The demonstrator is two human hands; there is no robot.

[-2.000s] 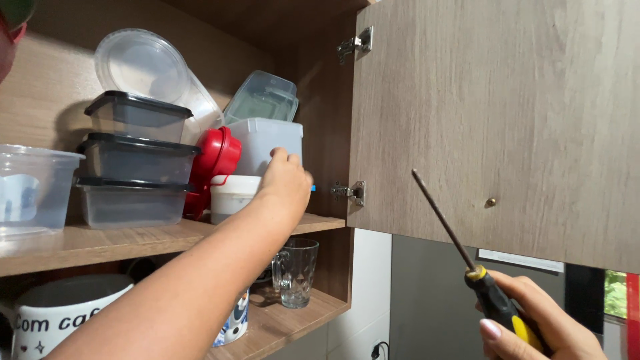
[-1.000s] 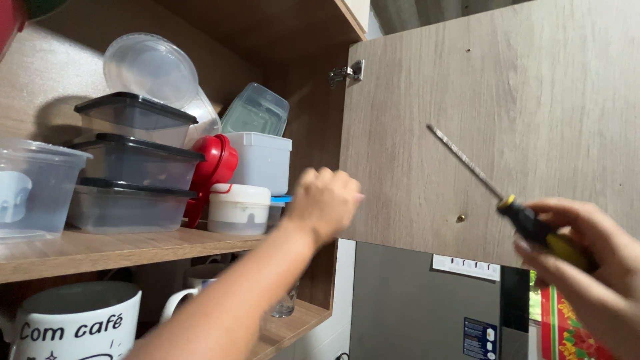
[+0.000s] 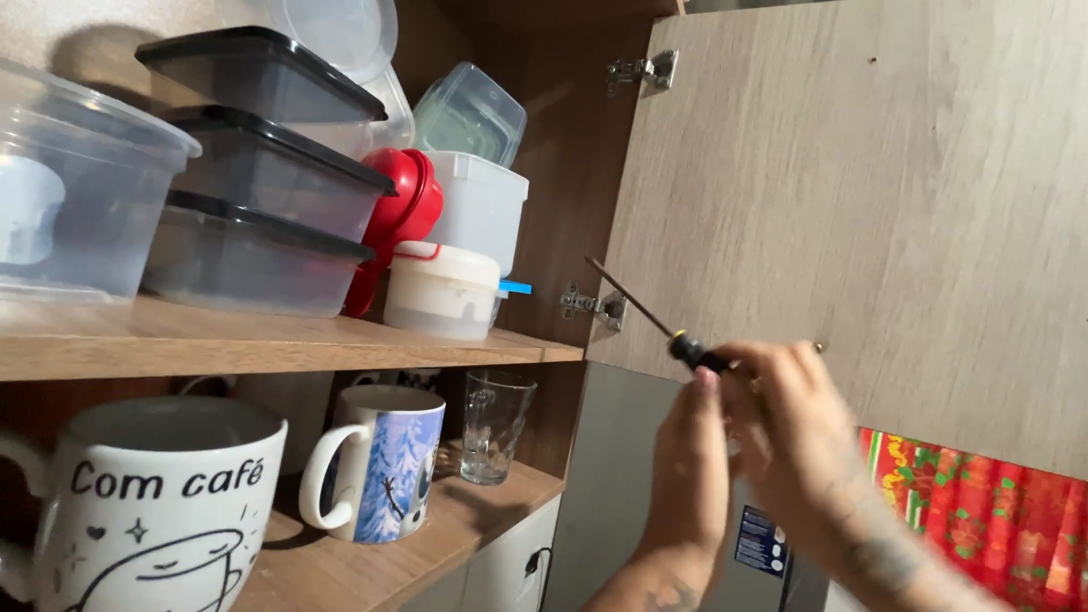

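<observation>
My right hand (image 3: 786,408) is closed around the black handle of a screwdriver (image 3: 633,297), its shaft slanting up and left. Against the handle and the right fingers rests my left hand (image 3: 693,459); whether it grips the handle is hard to tell. In the image the screwdriver's tip lies near the lower metal hinge (image 3: 595,306), but contact cannot be made out. A second hinge (image 3: 642,72) joins the open wood-grain cabinet door (image 3: 833,195) to the cabinet higher up.
Stacked black-lidded plastic containers (image 3: 272,217), a red plastic container (image 3: 404,195) and a white tub (image 3: 444,293) stand on the upper shelf (image 3: 255,344). Below are a large white mug (image 3: 170,510), a blue patterned mug (image 3: 387,467) and a clear glass cup (image 3: 495,429). Red patterned fabric (image 3: 986,510) hangs at right.
My left hand has moved from the containers, past the cabinet's edge, to the screwdriver beside my right hand. The screwdriver now appears nearer the lower hinge. The view has shifted.
</observation>
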